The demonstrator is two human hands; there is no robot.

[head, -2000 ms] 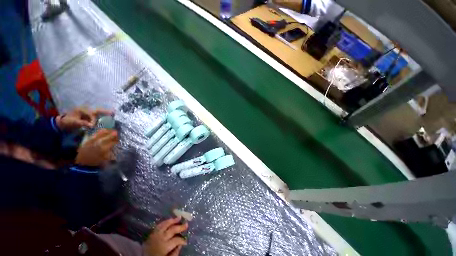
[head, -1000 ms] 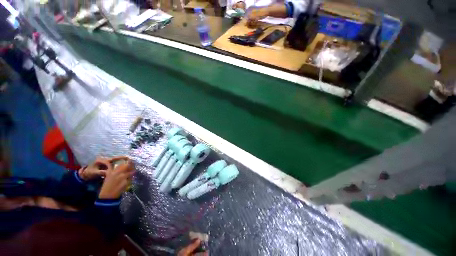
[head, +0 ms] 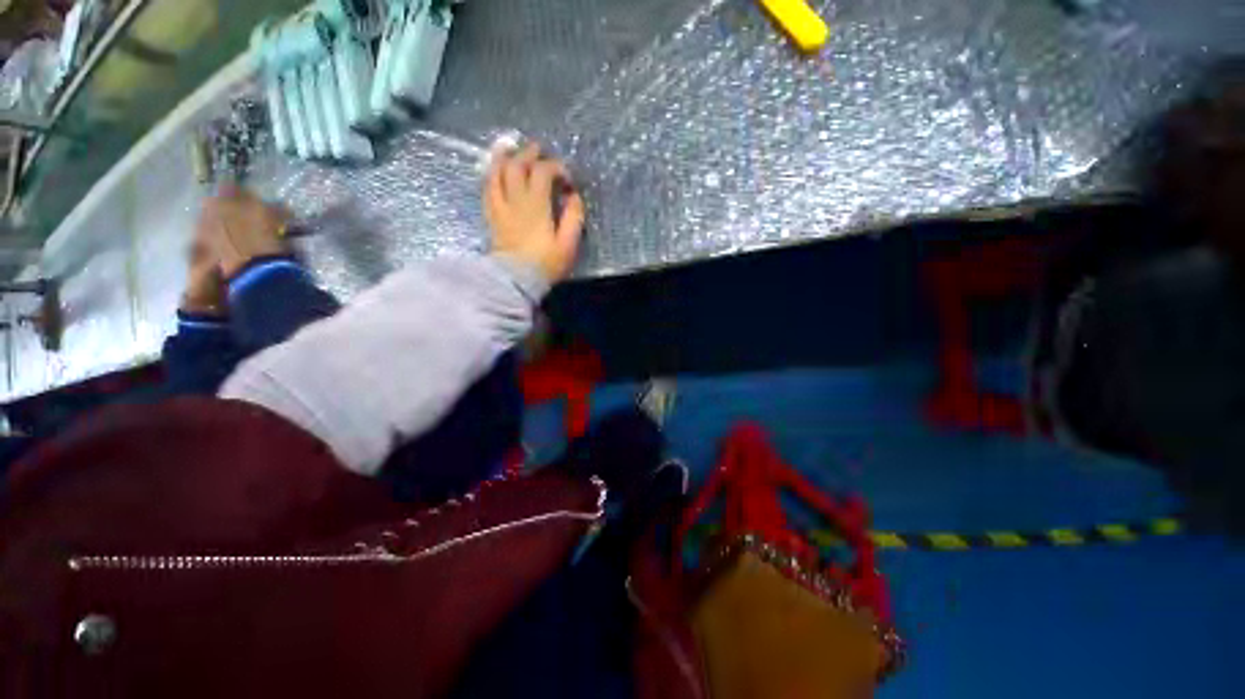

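Note:
My left hand [head: 535,216], in a light grey sleeve, is palm down on the silvery bubble wrap [head: 806,144]. Its fingertips are at a small whitish piece [head: 505,142]; whether they grip it is blurred. My right hand is not in view. Several mint-green handheld fans [head: 317,98] lie in a row beyond my hand at the upper left, with more [head: 412,55] just right of them. The fan heads are near or past the top edge.
Another person's blurred hands [head: 235,235], with navy cuffs, are at the left. Dark small parts [head: 240,134] lie beyond them. A yellow handle [head: 796,22] is at the top. Red stools [head: 765,485] stand on the blue floor. A dark figure is at the right edge.
The view has swung down and to the right, so the fans now show at the upper left and the floor has come in. My left hand and sleeve show more fully.

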